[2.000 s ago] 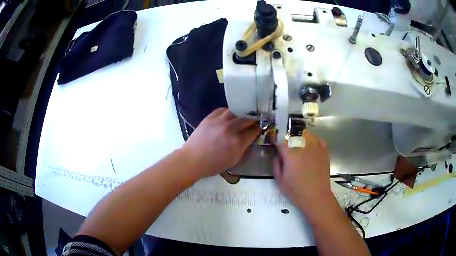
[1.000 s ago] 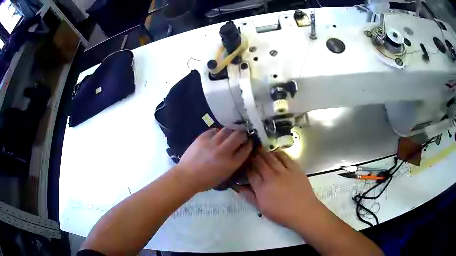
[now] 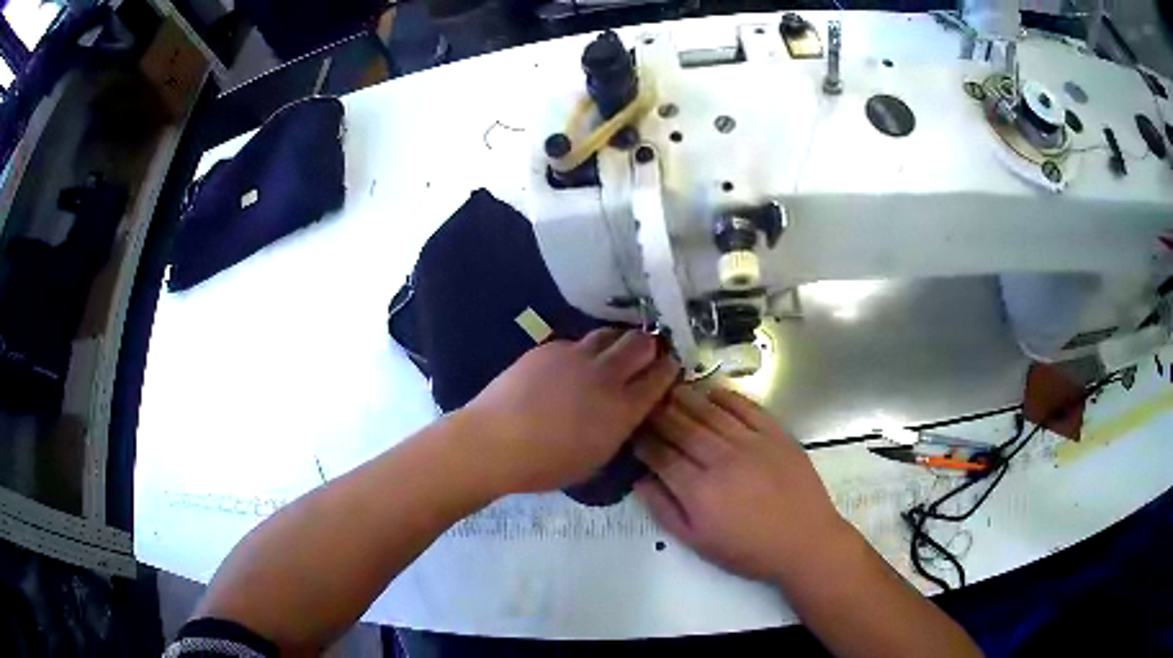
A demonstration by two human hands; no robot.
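A dark navy pouch body [image 3: 476,283] with a pale label [image 3: 533,324] lies left of and under the head of the white sewing machine [image 3: 888,219]. My left hand [image 3: 579,399] presses on the pouch beside the needle area, fingertips close to the presser foot. My right hand [image 3: 733,482] lies on the pouch edge just below the needle area, its fingers next to my left fingertips. The needle and the cloth edge under it are mostly hidden by my fingers and the machine head.
A second dark pouch [image 3: 264,193] lies at the far left of the white table [image 3: 245,411]. Orange-and-dark snips [image 3: 945,456], a tangled black cord [image 3: 945,521] and a brown square patch [image 3: 1055,396] lie to the right. A lamp lights the metal bed plate [image 3: 888,347].
Since the oldest frame the pouch has turned and come nearer to me, and both hands have moved left with it. My right hand has come from behind the presser area to the front. The view has shifted.
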